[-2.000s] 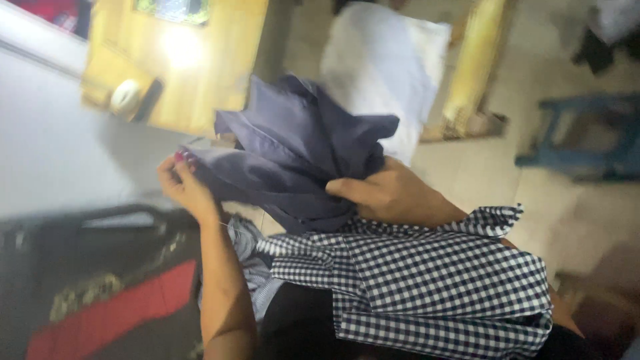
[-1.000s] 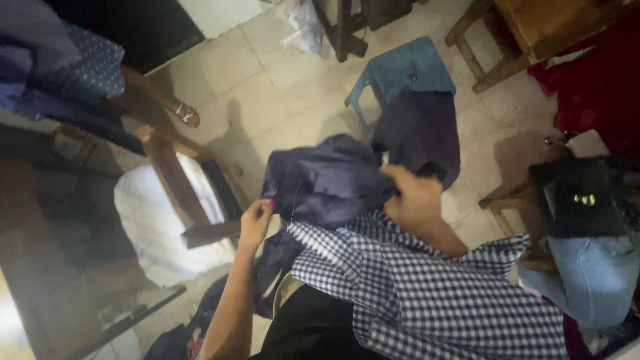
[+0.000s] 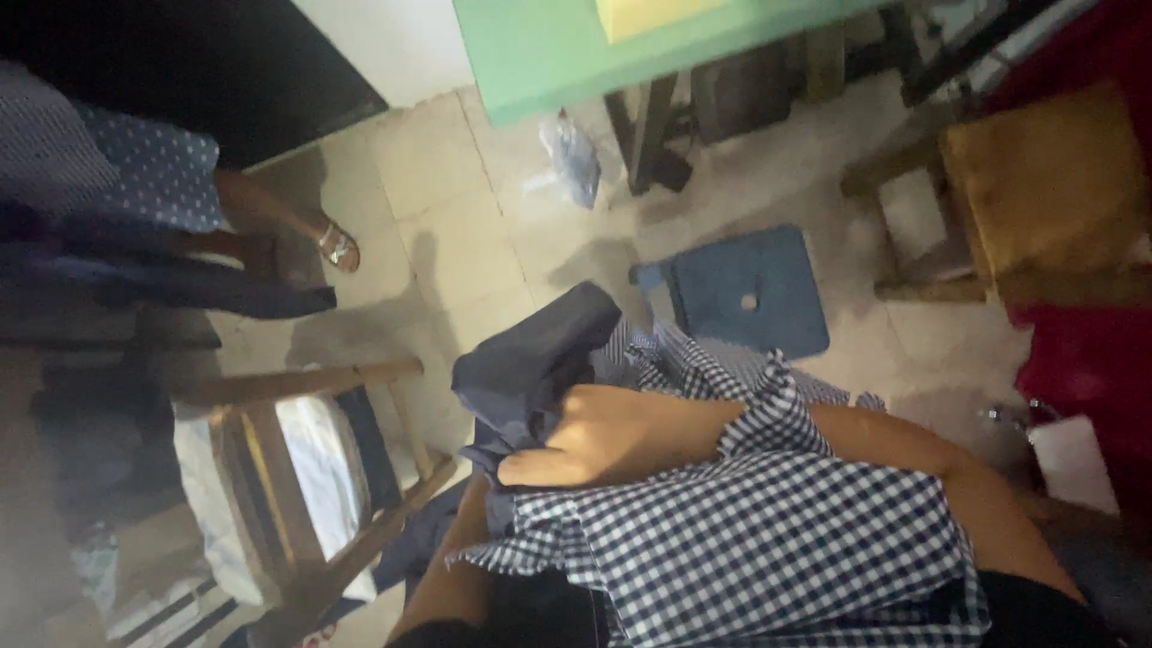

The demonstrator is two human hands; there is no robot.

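My right hand (image 3: 576,441) is closed on a bunch of dark blue-grey fabric (image 3: 540,355) near the middle of the head view. Navy and white checked cloth (image 3: 774,540) with ruffled edges hangs over my right forearm and across my lap, beneath that hand. The forearm of my left arm rises from the bottom edge at the left of the checked cloth; the left hand itself is hidden behind the fabric. A finely patterned cloth shows just beyond the bunched fabric, by the blue plastic stool.
Beyond the fabric stands a blue plastic stool (image 3: 742,292). A wooden chair (image 3: 306,387) is at left, a wooden stool (image 3: 1053,198) at right, and a green table (image 3: 540,63) at the top. A plastic bag (image 3: 571,157) lies on the tiled floor. A person's sandalled foot (image 3: 339,247) is at upper left.
The dark fabric, spread between both hands earlier, is now bunched at my right hand. My left hand has passed out of sight behind it. The view has swung round considerably.
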